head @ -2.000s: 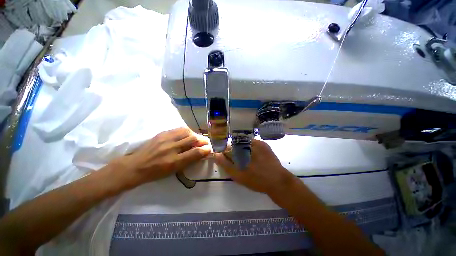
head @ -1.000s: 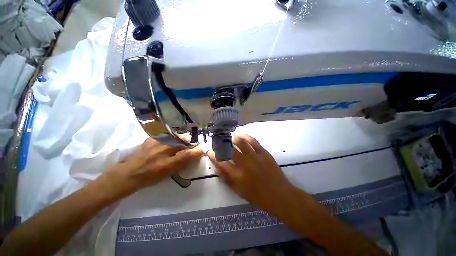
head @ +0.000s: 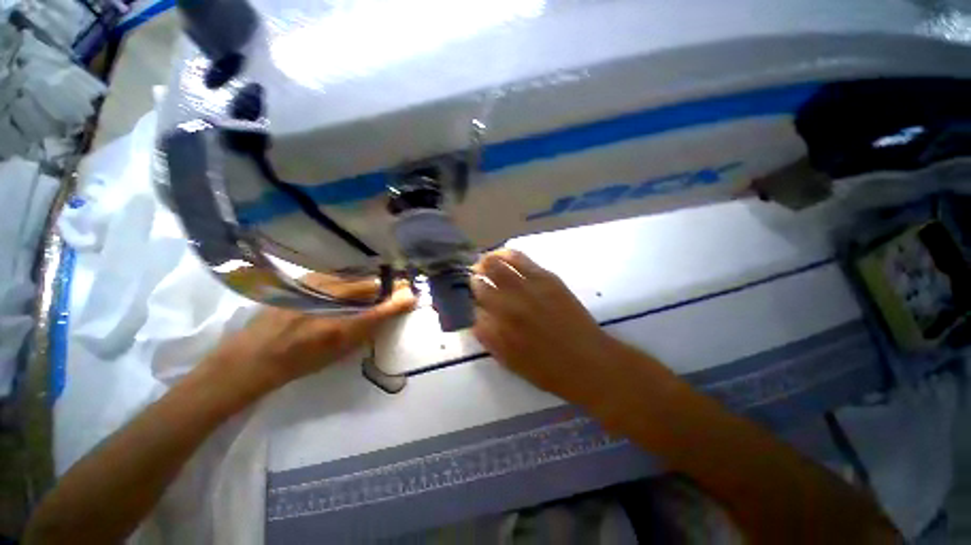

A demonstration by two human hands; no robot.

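The white garment piece [head: 138, 287] lies crumpled on the left of the table and runs toward the needle area. My left hand [head: 309, 330] lies flat at its edge, fingertips beside the needle area [head: 410, 285]; whether it pinches cloth cannot be told. My right hand [head: 532, 314] is just right of the dark grey cylinder [head: 451, 298], which partly hides its fingertips. The white sewing machine head [head: 639, 117] with its blue stripe stands over both hands. The shiny curved lever guard [head: 202, 229] partly covers the left fingers.
A ruler strip [head: 447, 463] runs along the table's front edge. An open box with small pale items [head: 910, 285] is at the right. White cloth stacks [head: 43, 96] are at the far left. The white machine bed [head: 660, 266] has a dark seam line.
The view has shifted, so the machine head sits further left and higher. My right hand has drawn slightly away from my left, to the right of the grey cylinder. My left hand stays by the needle.
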